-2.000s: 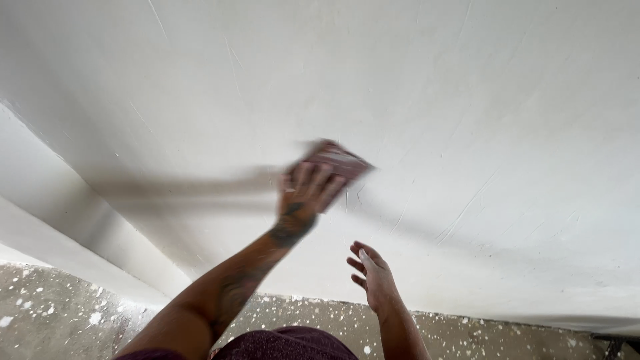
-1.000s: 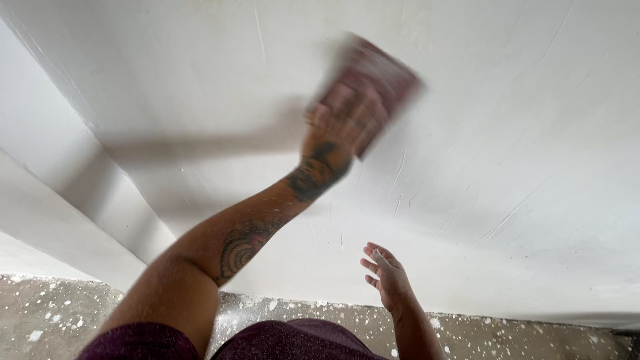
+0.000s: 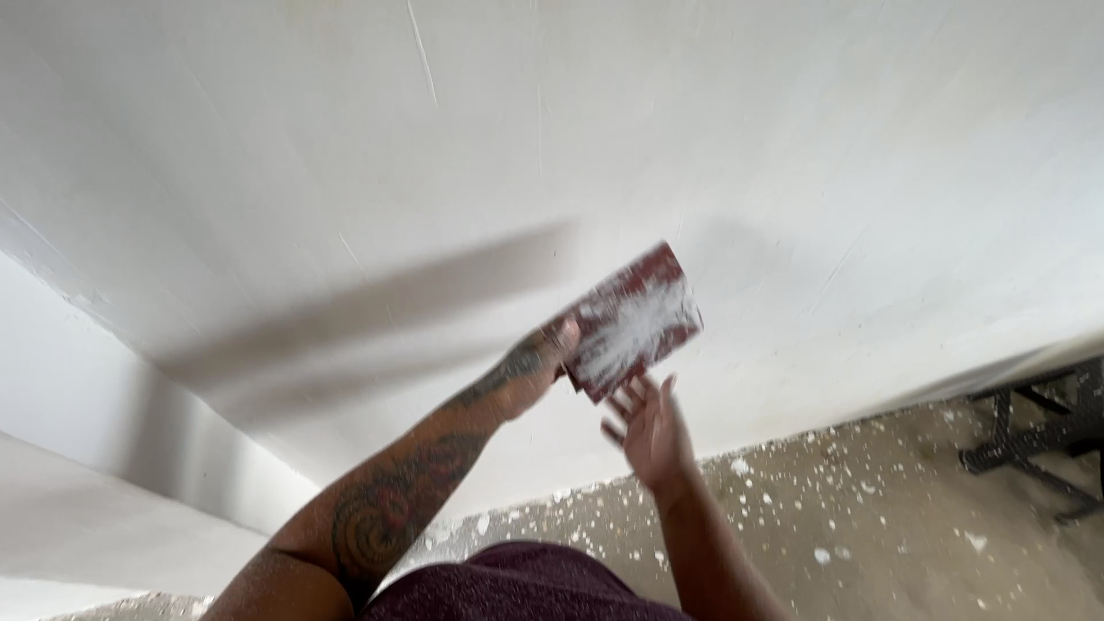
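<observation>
My left hand (image 3: pixel 552 354) grips a sheet of dark red sandpaper (image 3: pixel 638 319), its thumb on the near face and its other fingers hidden behind. White dust coats much of the face turned toward me. Just below the sheet's lower edge is my right hand (image 3: pixel 651 431), slightly blurred, with its fingers spread and nothing held; whether a fingertip touches the sheet I cannot tell. Behind both hands stands a white plastered wall (image 3: pixel 483 172) with thin raised streaks, and the arm's shadow falls across it to the left.
A black metal frame or stand (image 3: pixel 1052 431) is on the floor at the right. The floor (image 3: pixel 862 509) is spattered with white drops along the wall's foot. At the left a white wall section (image 3: pixel 78 379) juts out from the corner.
The left hand, earlier pressing the sandpaper flat to the wall, has come down beside the right hand, and the sheet's dusty face now shows. The view has shifted, revealing the black frame.
</observation>
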